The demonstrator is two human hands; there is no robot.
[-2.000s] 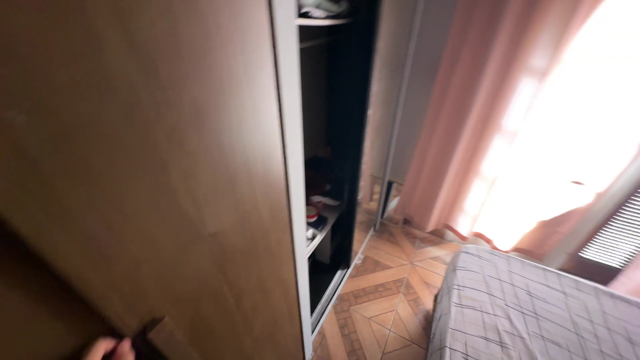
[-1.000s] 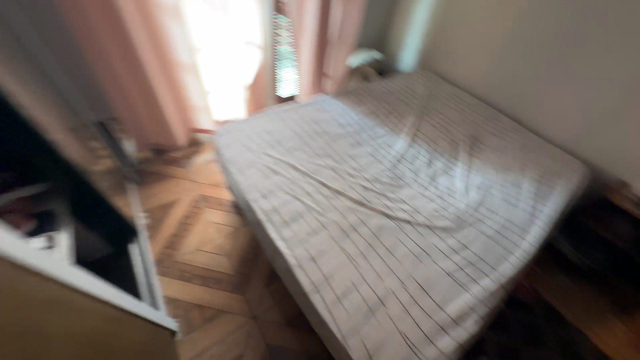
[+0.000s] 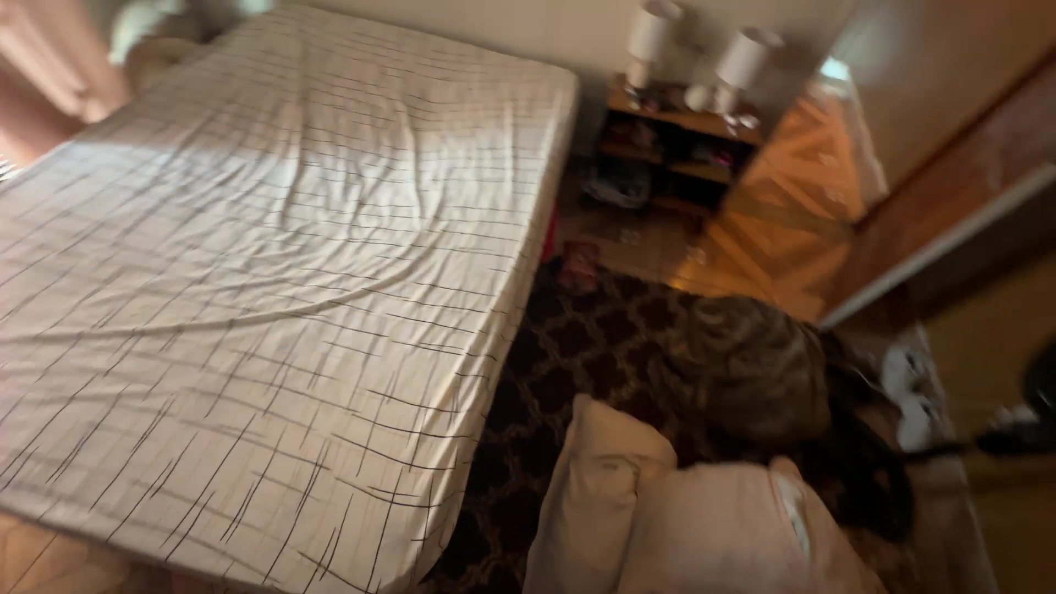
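Neither of my hands shows in the view now. A mattress (image 3: 330,313) under a pale fitted sheet with thin dark crossing lines takes up the left and middle; the sheet lies in long creases. At the bottom, right of the mattress, are a beige pillow (image 3: 598,487) and a paler pinkish one (image 3: 709,528), close against each other. Beyond them a brown bundle of cloth (image 3: 747,363) rests on a dark patterned rug (image 3: 569,338).
A low wooden shelf unit (image 3: 689,115) carries two white lamps (image 3: 656,33). White shoes (image 3: 912,396) lie along the right side. A wooden door or panel (image 3: 957,107) stands at upper right, beside wood flooring (image 3: 792,206). Dark cloth (image 3: 866,470) lies right of the pillows.
The view has swung far to the right, from the open wardrobe to the bed and rug. A hand at the wardrobe's door two seconds ago is out of view.
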